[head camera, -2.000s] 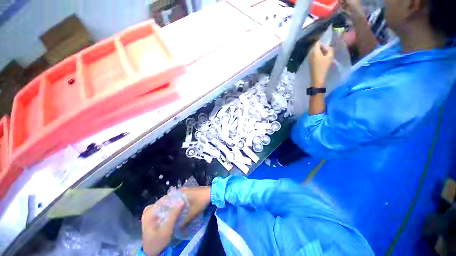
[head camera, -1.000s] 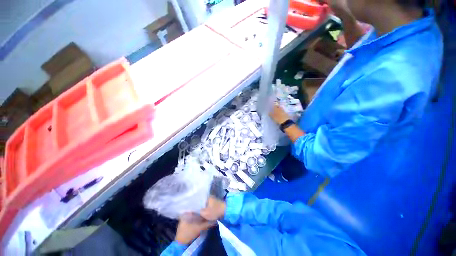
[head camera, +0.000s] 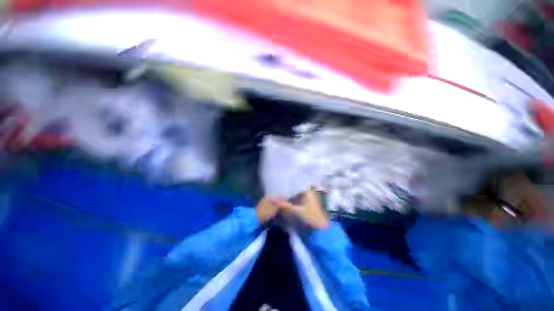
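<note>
The frame is strongly blurred. My left hand (head camera: 268, 209) and my right hand (head camera: 308, 209) are close together in front of my body. Both hold the lower edge of a clear plastic bag (head camera: 282, 164), which stands up from my fingers. Whether parts are inside the bag cannot be told. Behind and to the right of the bag lies the pile of white plastic parts (head camera: 370, 176) on the shelf.
An orange-red tray (head camera: 316, 36) lies on the white bench top (head camera: 461, 103). A yellow paper sheet (head camera: 203, 85) hangs at the shelf edge. Heaped clear bags (head camera: 146, 130) lie at left, with red bins (head camera: 36, 133) beyond. A co-worker's arm (head camera: 486, 249) is at right.
The view has swung left, so the bench now runs across the top. The bag, earlier spread out and crumpled, now stands upright above my hands. The heaped bags at left have come into view.
</note>
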